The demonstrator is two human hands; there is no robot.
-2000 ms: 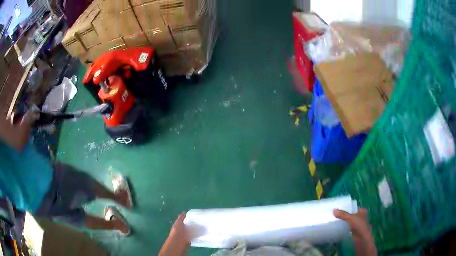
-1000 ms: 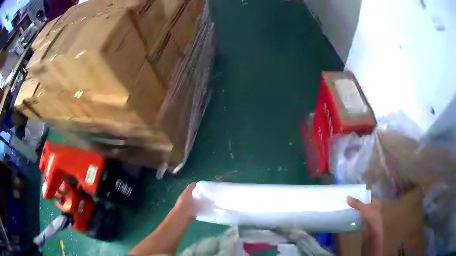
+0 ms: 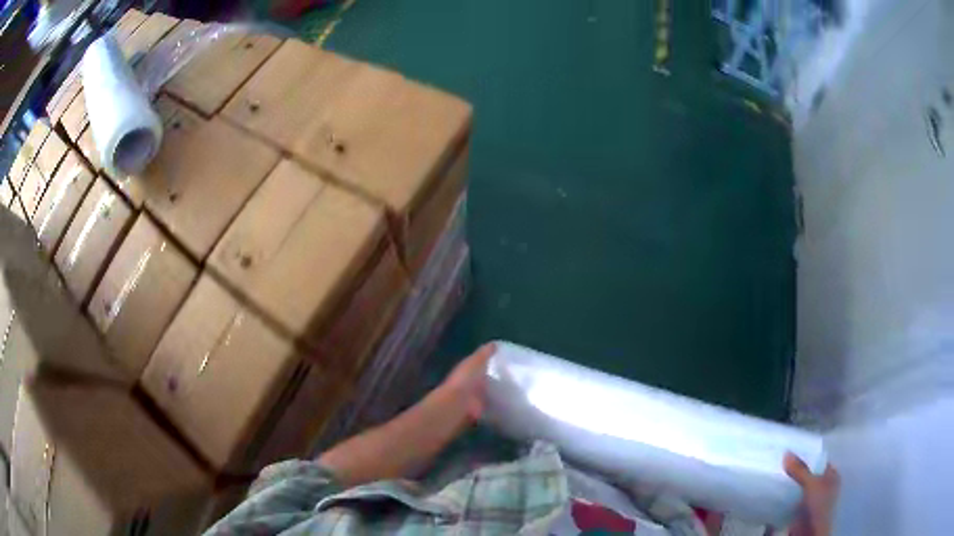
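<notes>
A thick white, shiny stretch film roll (image 3: pixel 649 424) is held level in front of my body, slanting down to the right. My left hand (image 3: pixel 473 385) grips its left end. My right hand (image 3: pixel 813 490) grips its right end, with the thumb on top; the other fingers are hidden. No loose web of film shows running from the roll. A stack of brown cartons (image 3: pixel 303 241) stands at the left, with shiny clear film on its side.
A second film roll (image 3: pixel 117 110) lies on top of the cartons, its round core opening facing me. A pale wall (image 3: pixel 879 272) runs along the right. Green floor (image 3: pixel 617 209) lies between stack and wall. A light blue frame (image 3: pixel 755 47) stands at the back right.
The view has moved forward beside the carton stack, and its top and the second roll now show. The red pallet truck and red box have left view. The held roll now slants.
</notes>
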